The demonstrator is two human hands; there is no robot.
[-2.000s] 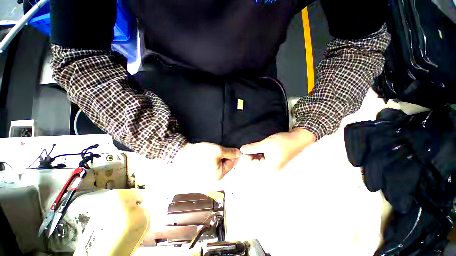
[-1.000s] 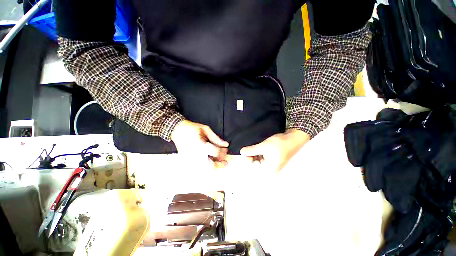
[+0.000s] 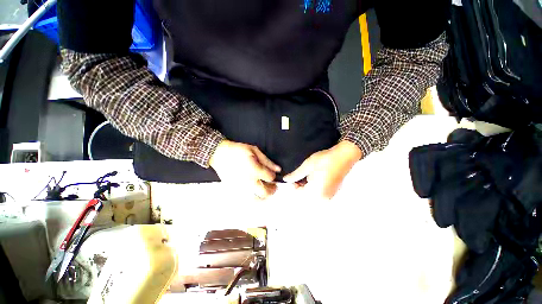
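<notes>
A black bag panel (image 3: 238,116) with a small pale label (image 3: 285,123) and a thin pale curved piping line lies between my body and the machine table. Its front edge reaches my hands. My left hand (image 3: 328,169), at right in the picture, pinches the panel's edge between thumb and fingers. My right hand (image 3: 245,167), at left in the picture, pinches the same edge close beside it. The fingertips nearly meet. Strong glare washes out the lower fingers and whatever lies under them.
The cream-white machine head (image 3: 134,261) and brown slatted part (image 3: 226,255) are at bottom. Red-handled snips (image 3: 77,234) lie left, below dark threads (image 3: 65,190). Crumpled black pieces (image 3: 469,184) lie right, with stacked black panels (image 3: 493,65) above. A blue crate (image 3: 145,29) is upper left.
Both hands first moved apart, then came back together at the panel's edge. My forearms and body shifted slightly. The snips, machine and black piles have not moved.
</notes>
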